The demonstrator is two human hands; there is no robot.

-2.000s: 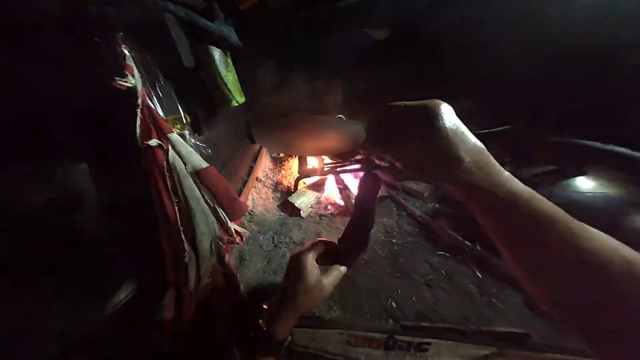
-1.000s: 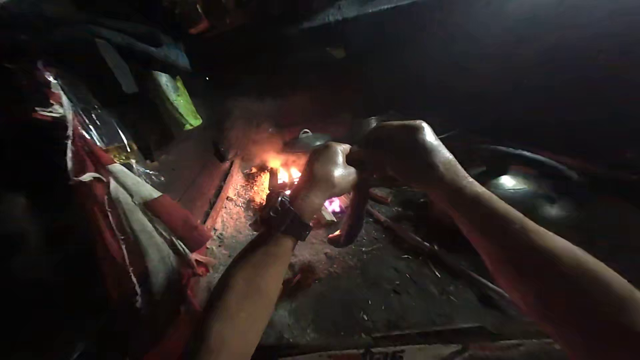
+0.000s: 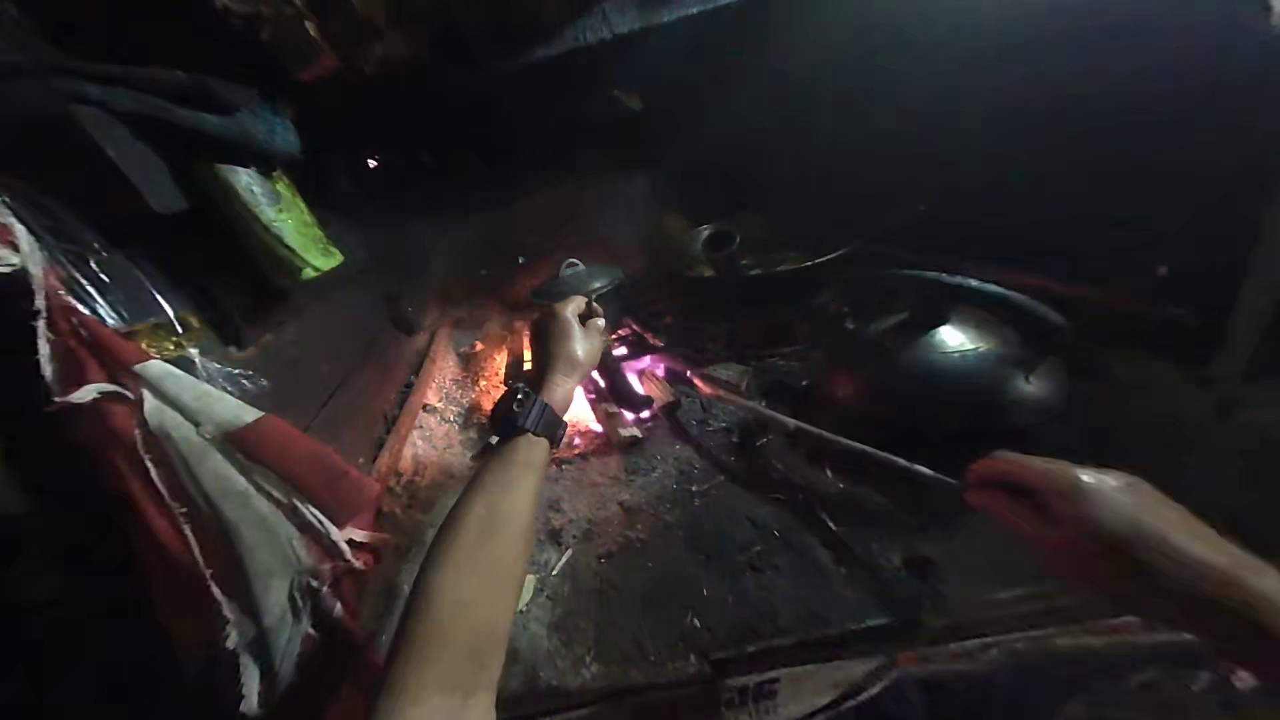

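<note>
My left hand (image 3: 572,345), with a black wristwatch, is over the fire with its fingers curled; what it grips is not clear. Just beyond it shows a dark round lid (image 3: 578,282) with a loop handle. A dark, curved, elongated object (image 3: 628,385) lies among the flames to the right of the hand. My right hand (image 3: 1030,500), blurred, is closed on the near end of a long thin stick (image 3: 830,435), whose far end reaches the fire (image 3: 585,405).
A large dark rounded metal vessel (image 3: 960,370) sits right of the fire. Red and white cloth (image 3: 270,460) hangs at left, near clear plastic and a green-yellow packet (image 3: 290,225). Firewood (image 3: 700,445) lies on the ashy hearth. A small dark cup-like vessel (image 3: 718,245) stands behind.
My hands, close together above the fire a second ago, are now apart. The right hand has moved right and toward me and now holds the stick. The dark elongated object now lies in the flames.
</note>
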